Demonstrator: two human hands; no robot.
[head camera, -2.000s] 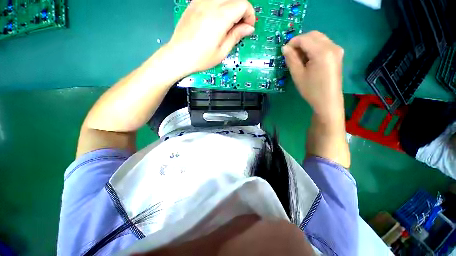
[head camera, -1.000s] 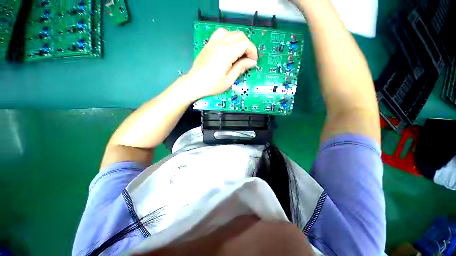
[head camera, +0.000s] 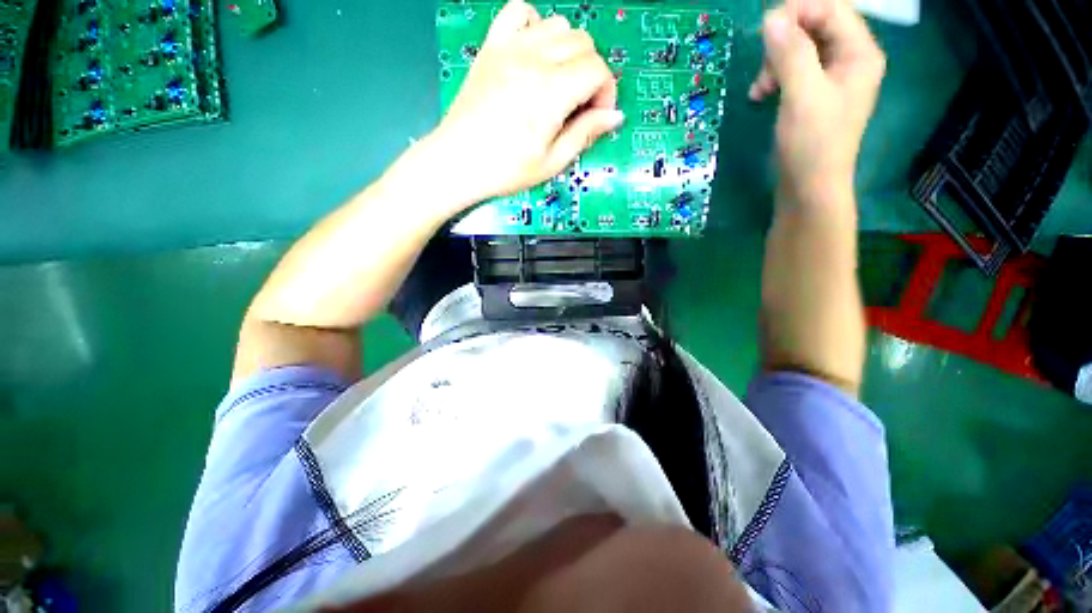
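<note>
A green circuit board panel (head camera: 623, 180) with blue and black parts and a few red specks lies on a black board holder (head camera: 560, 296), whose handle sticks out over the bench's front edge. My left hand (head camera: 527, 102) rests over the panel's left half, fingers curled with thumb and fingertips close together; whether it holds a small part cannot be seen. My right hand (head camera: 823, 72) is in the air to the right of the panel, thumb near the bent fingers; any small part in it is too small to tell.
More green board panels (head camera: 132, 60) lie at the upper left, with a small board piece (head camera: 252, 14) beside them. Black ribbed holders (head camera: 1000, 156) lean at the right. A white sheet's corner (head camera: 892, 10) shows at the top. A red stool (head camera: 958, 314) stands below the bench at right.
My right hand has come back from the white sheet at the top towards the panel's right side. My left hand stays over the panel. The whole view has shifted a little.
</note>
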